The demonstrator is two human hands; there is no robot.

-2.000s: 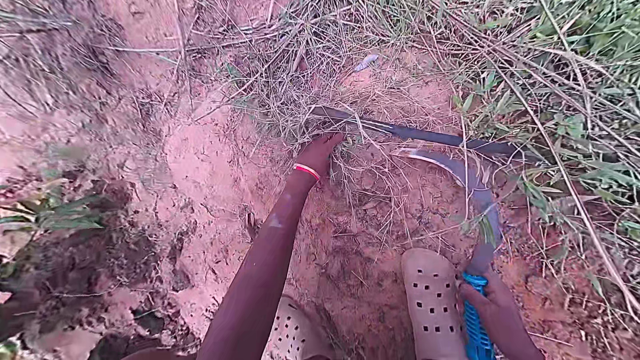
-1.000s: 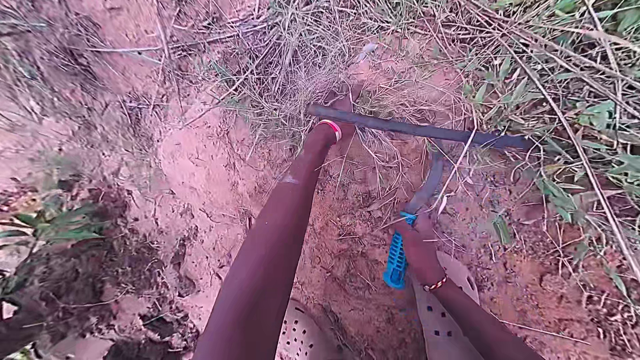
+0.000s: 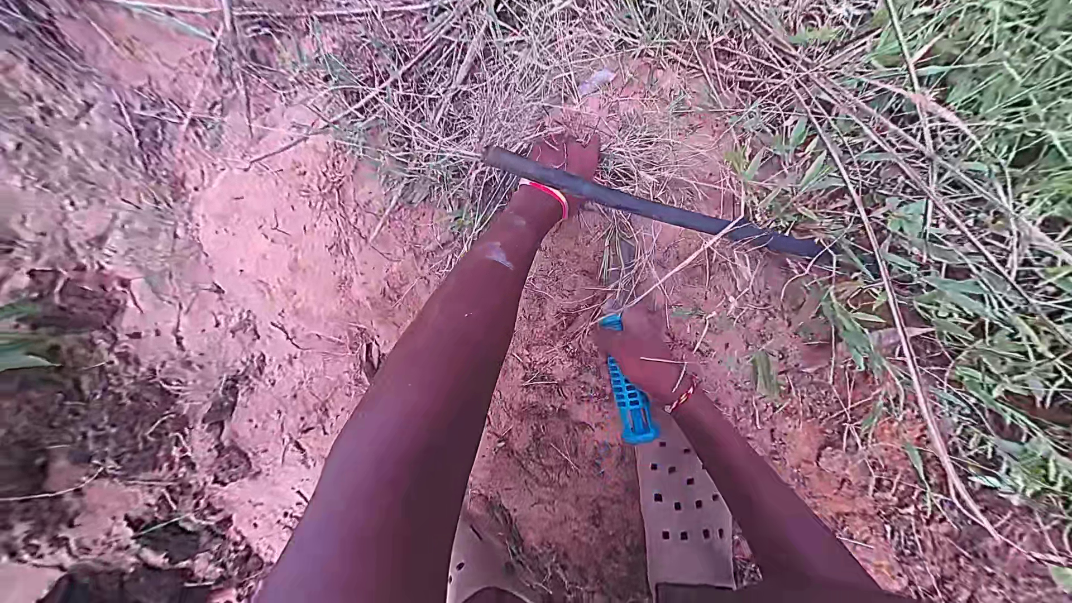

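My left hand (image 3: 569,163) reaches down into dry grass (image 3: 469,109) at the upper middle, under a dark hose or pole (image 3: 662,209) that crosses above its wrist. Its fingers are partly hidden, so its grip cannot be made out. My right hand (image 3: 643,356) is closed on the blue handle (image 3: 632,406) of a sickle. The sickle's blade (image 3: 622,260) points up from the handle toward the dark hose or pole, mostly hidden by grass stems.
Perforated clogs (image 3: 687,511) on my feet stand at the bottom. Green grass and long dry stems (image 3: 896,301) cover the right side. Reddish soil (image 3: 285,226) lies on the left, with a leafy plant (image 3: 21,339) at the edge.
My right hand has brought the sickle left and up from beside the right clog, toward my left hand. My left hand has gone from below the dark hose or pole to reaching beneath it.
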